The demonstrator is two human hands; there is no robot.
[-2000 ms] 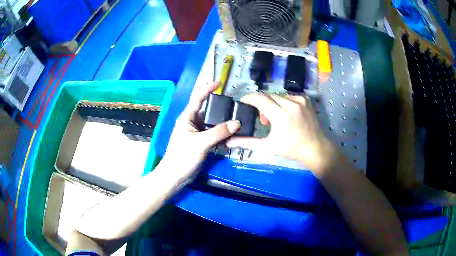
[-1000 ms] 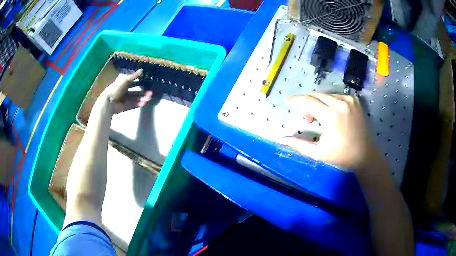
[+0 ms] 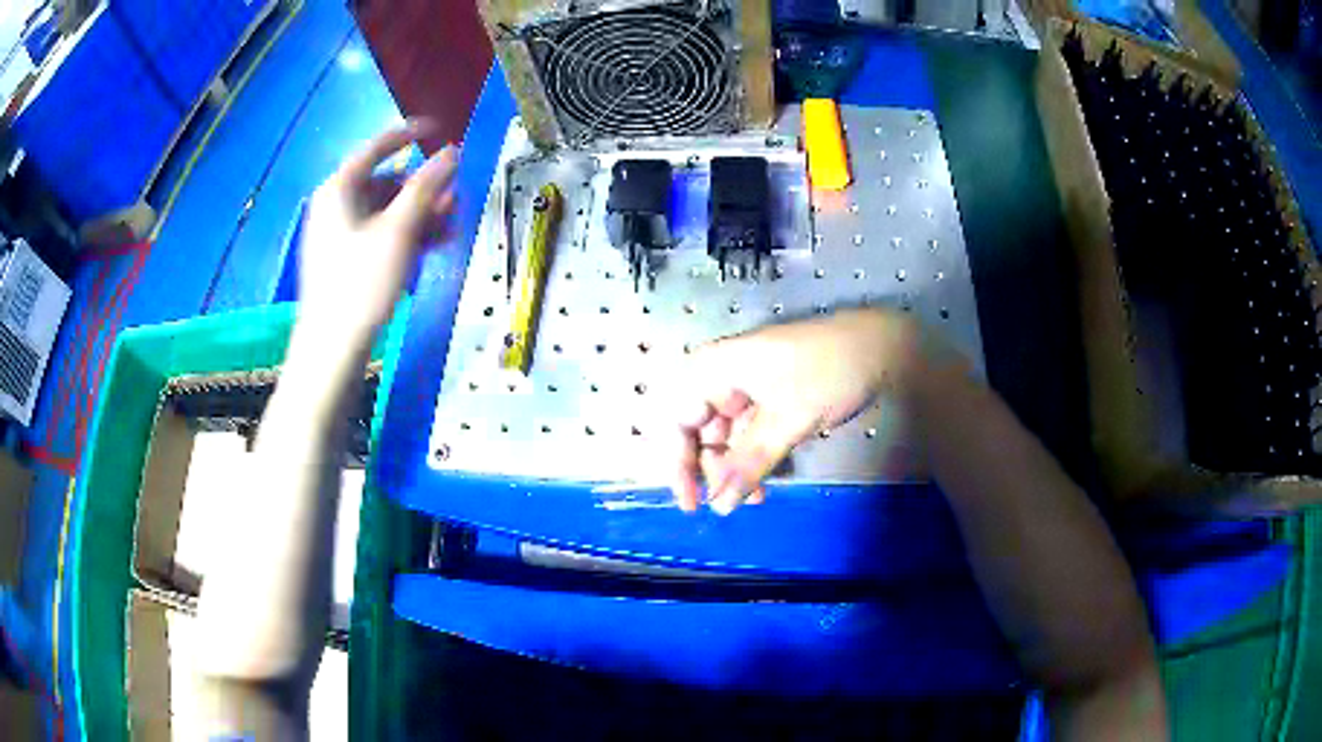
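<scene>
Two black power adapters, a left one [image 3: 639, 200] and a right one [image 3: 740, 203], sit side by side in the clear fixture [image 3: 790, 218], with their pins towards me. My left hand [image 3: 374, 210] is raised left of the perforated plate [image 3: 580, 399], fingers apart and curved, holding nothing. My right hand [image 3: 761, 413] is over the plate's near edge, below the adapters and not touching them. Its fingers are loosely curled and slightly blurred, with nothing seen in them.
A yellow tool [image 3: 532, 283] lies left of the fixture, an orange block [image 3: 826, 145] right of it. A round fan [image 3: 634, 73] stands behind. A carton of black adapters [image 3: 1109, 312] is at right. A green crate [image 3: 109, 435] with cartons is at lower left.
The pair of adapters held in both hands two seconds ago is no longer in them. My left hand has come up out of the green crate. The view has swung back right.
</scene>
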